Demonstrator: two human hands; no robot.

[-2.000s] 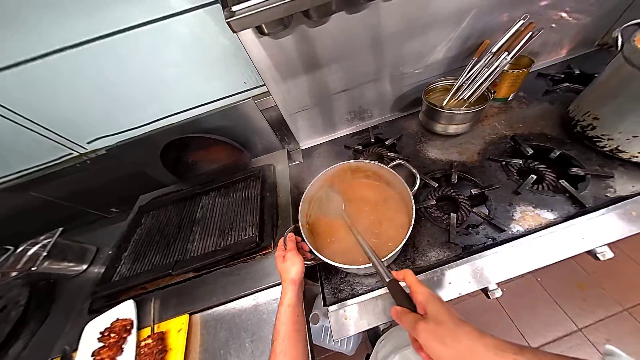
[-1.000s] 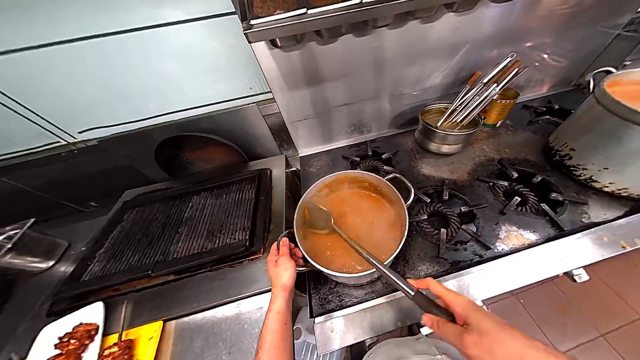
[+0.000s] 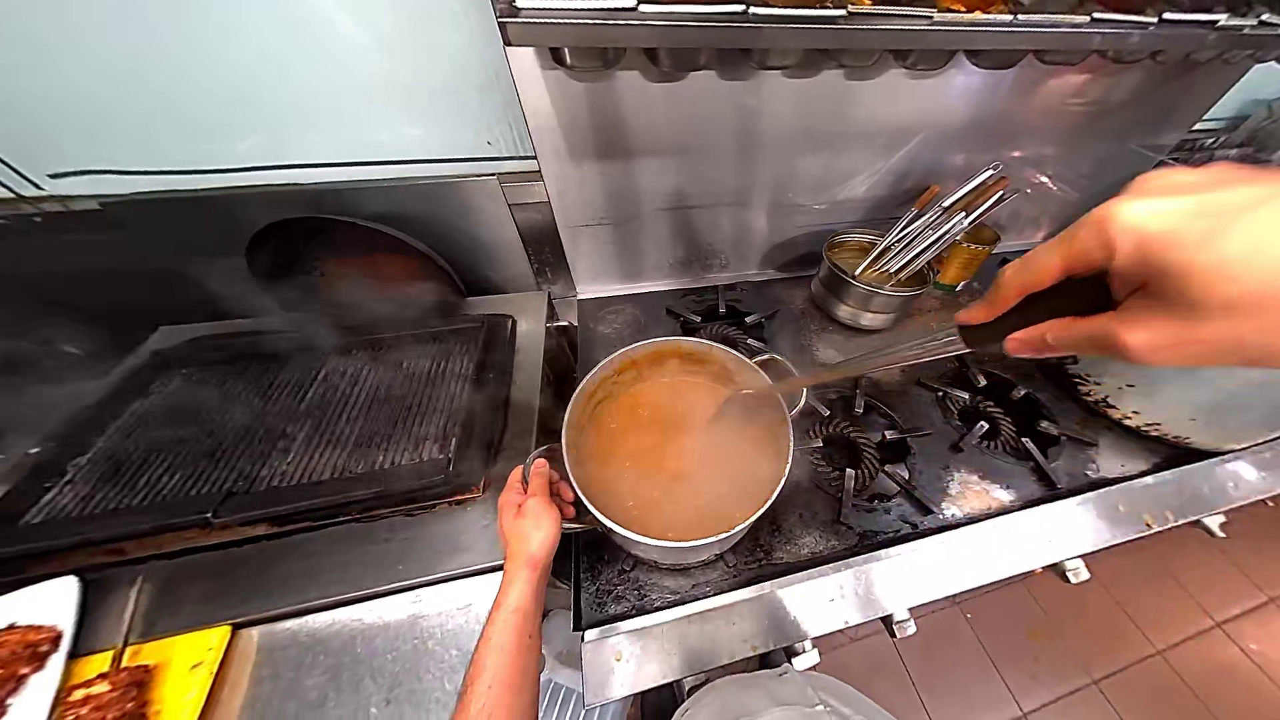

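Observation:
A metal pot (image 3: 576, 400) with two loop handles stands on the gas range, holding steaming orange-brown sauce (image 3: 670, 450). My left hand (image 3: 533, 510) grips the pot's left handle. At the upper right, my right hand (image 3: 1150, 270) is closed around the black handle of a long metal ladle or spoon (image 3: 880, 352). The utensil slants down to the left over the pot's right rim, its blurred head at the sauce; how deep it sits I cannot tell.
Right of the pot are burners (image 3: 845, 452) and a small metal pot (image 3: 865, 300) of long utensils beside a yellow can (image 3: 966, 257). A large pot (image 3: 1180, 400) stands far right. On the left lie a ridged grill (image 3: 300, 410), a white plate (image 3: 60, 610) and a yellow tray (image 3: 205, 660) with browned food.
My right hand has moved up and to the right from below the pot, taking the utensil's head from the left of the sauce to its right side. My left hand stays on the pot's handle.

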